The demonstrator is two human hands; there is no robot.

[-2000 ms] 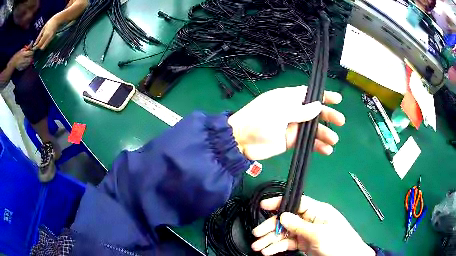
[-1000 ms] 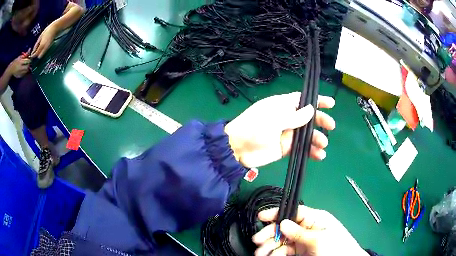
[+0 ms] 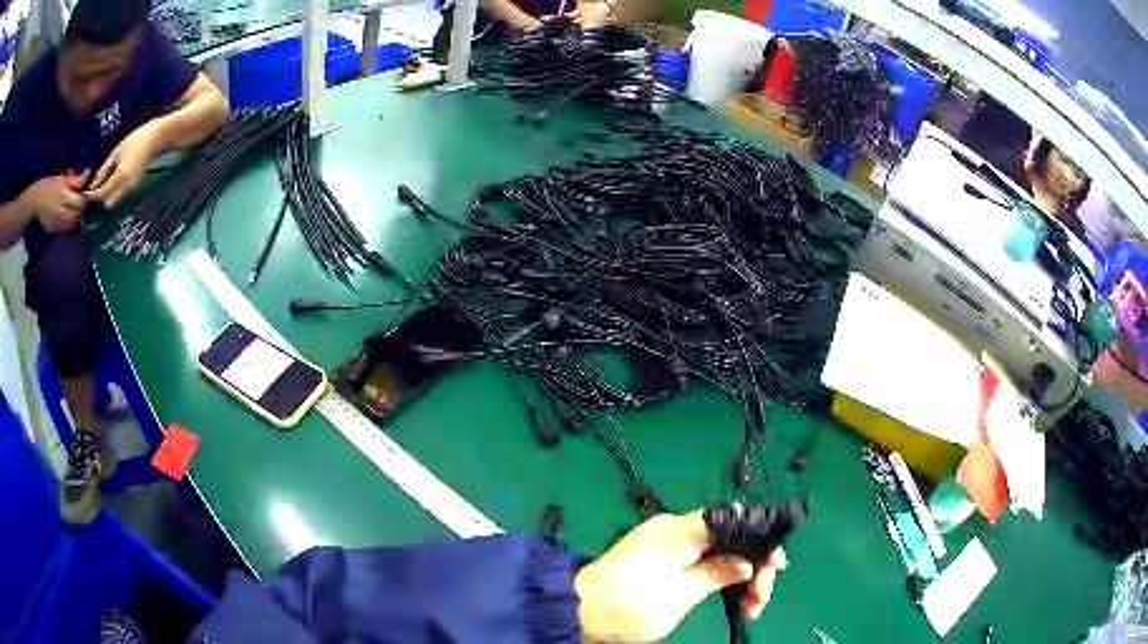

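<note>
My left hand (image 3: 667, 572) is at the bottom centre, closed around a bundle of black cables (image 3: 753, 528). Thick black ends bunch above the fist, and a dark length hangs below it to the picture's edge. My right hand is not in view. A large tangled pile of black connector cables (image 3: 655, 264) lies mid-bench, just beyond my left hand. Some leads run from the pile down towards the held bundle; whether they join it is unclear.
A pale-rimmed phone (image 3: 262, 374) lies on a steel ruler (image 3: 409, 478) at the left, near a dark slab (image 3: 384, 377). White papers (image 3: 900, 359) rest on a yellow box (image 3: 888, 432) at the right, before a pale machine (image 3: 957, 271). A person works at the left (image 3: 107, 138).
The view has tilted up, showing more of the pile and the far bench. My left hand now grips the bundle near its thick ends, lower in the picture. My right hand has left the view.
</note>
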